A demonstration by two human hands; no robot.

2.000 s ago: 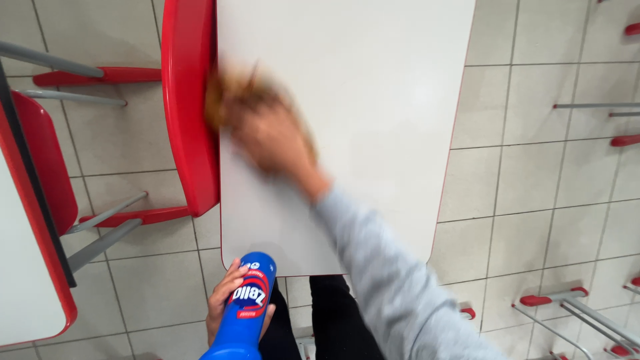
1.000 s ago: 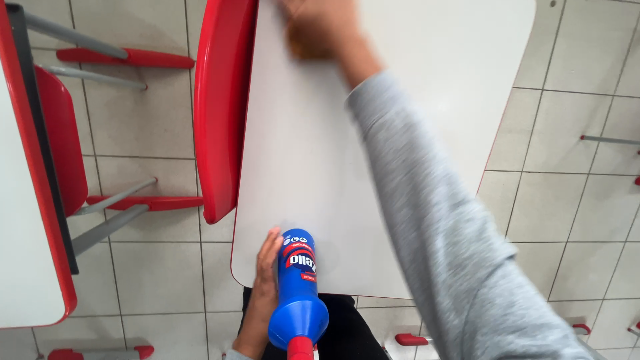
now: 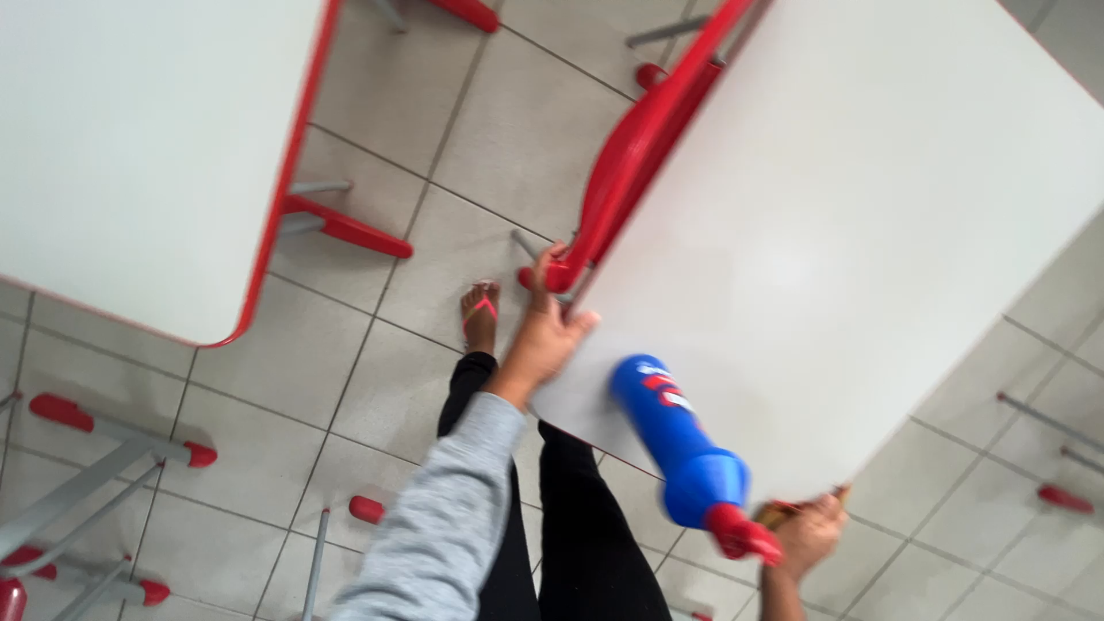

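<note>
My left hand (image 3: 543, 336) is at the near left corner of the white table (image 3: 828, 233), its fingers around the lower end of a red chair back (image 3: 625, 164) and its thumb by the table edge. A blue spray-type bottle (image 3: 664, 423) with a red top and a label stands near the table's front edge, touched by neither hand. To its right, my right hand (image 3: 806, 530) holds a yellow-brown cloth (image 3: 776, 515) against the near right edge of the table. The hand partly covers the cloth, and motion blurs the view.
A second white table (image 3: 147, 164) with a red rim lies to the left. Grey metal legs with red feet (image 3: 60, 412) stand on the tiled floor at lower left, and more are at the right. My foot in a flip-flop (image 3: 480, 315) is between the tables.
My left hand has let go of the bottle, which now stands on the table, and has taken hold of the chair back. My right hand has come back to the near edge with the cloth. The view has turned.
</note>
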